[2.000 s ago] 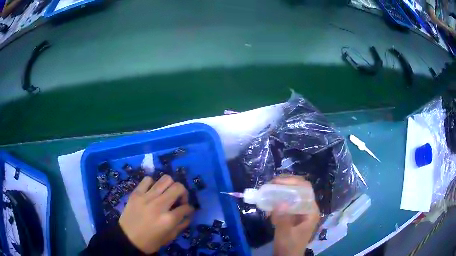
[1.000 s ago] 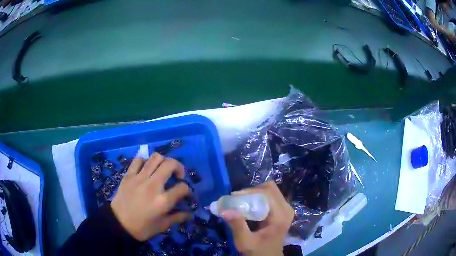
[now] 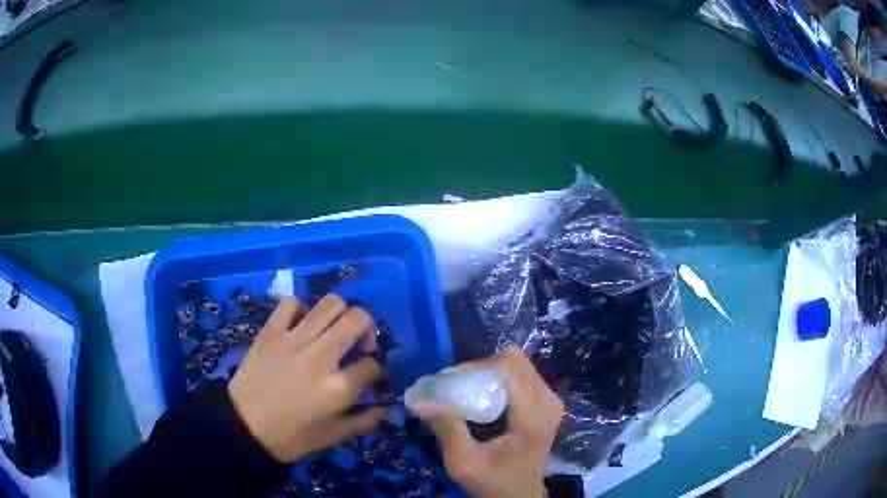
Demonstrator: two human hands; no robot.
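Note:
A blue parts tray [image 3: 292, 233] holds many small black plastic parts [image 3: 209, 326]. My left hand [image 3: 309, 379] is over the middle of the tray, fingers bent; its fingertips are among the parts, and whether it pinches one is hidden. My right hand [image 3: 511, 428] grips a translucent white squeeze bottle [image 3: 462, 391] at the tray's right edge. The bottle is tilted with its nozzle pointing left, close to my left fingertips.
A clear plastic bag of dark parts [image 3: 598, 321] lies right of the tray. Beyond it are a white pointed tool [image 3: 702, 290] and a blue cap [image 3: 813, 319]. A side tray [image 3: 70, 389] is at left. Curved black bands [image 3: 715, 122] lie on the green surface ahead.
My right hand has brought the bottle left from over the bag to the tray, beside my left fingers. The bands on the green surface have shifted slightly in view.

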